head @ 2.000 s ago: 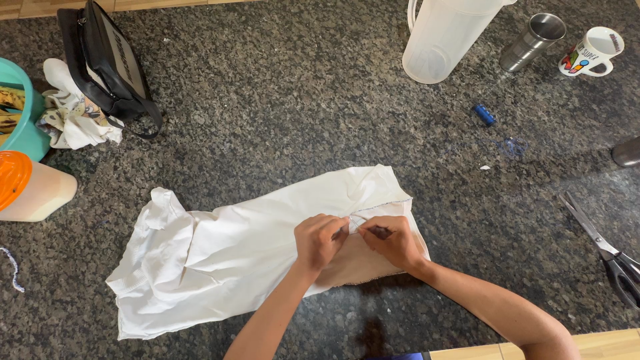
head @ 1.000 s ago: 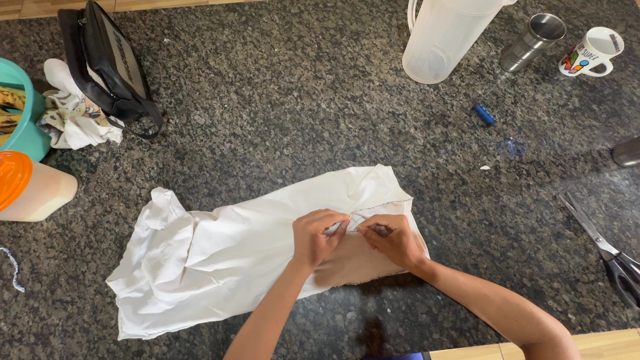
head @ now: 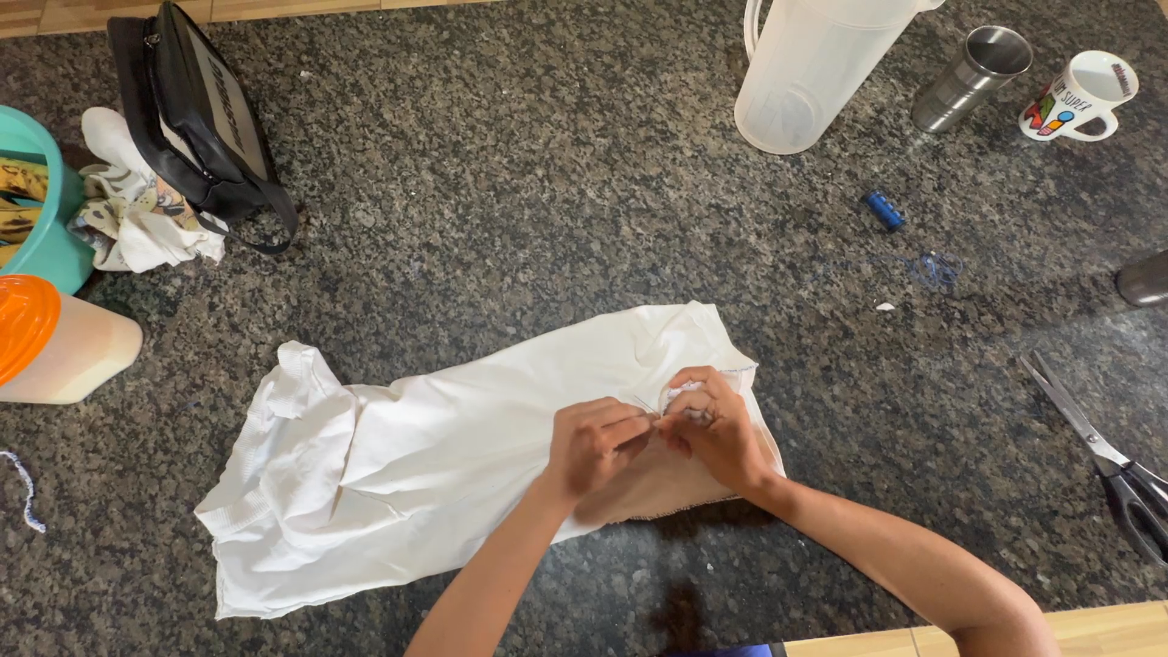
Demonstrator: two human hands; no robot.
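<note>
A white cloth garment (head: 456,429) with ribbed edging at its left end lies across the granite counter. Over its right part, my left hand (head: 602,443) pinches something small between thumb and fingers, seemingly the fabric. My right hand (head: 712,429) meets it fingertip to fingertip, holding a gathered bit of the cloth at the turned-back beige part (head: 666,479). A thin, light, needle-like line (head: 644,402) shows between the hands; what exactly it is cannot be told. A spool of blue thread (head: 884,210) lies farther back, with a loose tangle of blue thread (head: 935,267) near it.
Black-handled scissors (head: 1086,433) lie partly spread at the right. Behind stand a plastic pitcher (head: 803,73), a steel tumbler (head: 967,82) and a white mug (head: 1077,100). At the left are a black bag (head: 201,119), a crumpled cloth (head: 141,214), a teal bowl (head: 64,219) and an orange-lidded container (head: 82,351).
My right hand has lifted and turned a little, its fingers now curled over a bit of gathered cloth. My left hand stays close beside it. The garment lies as before.
</note>
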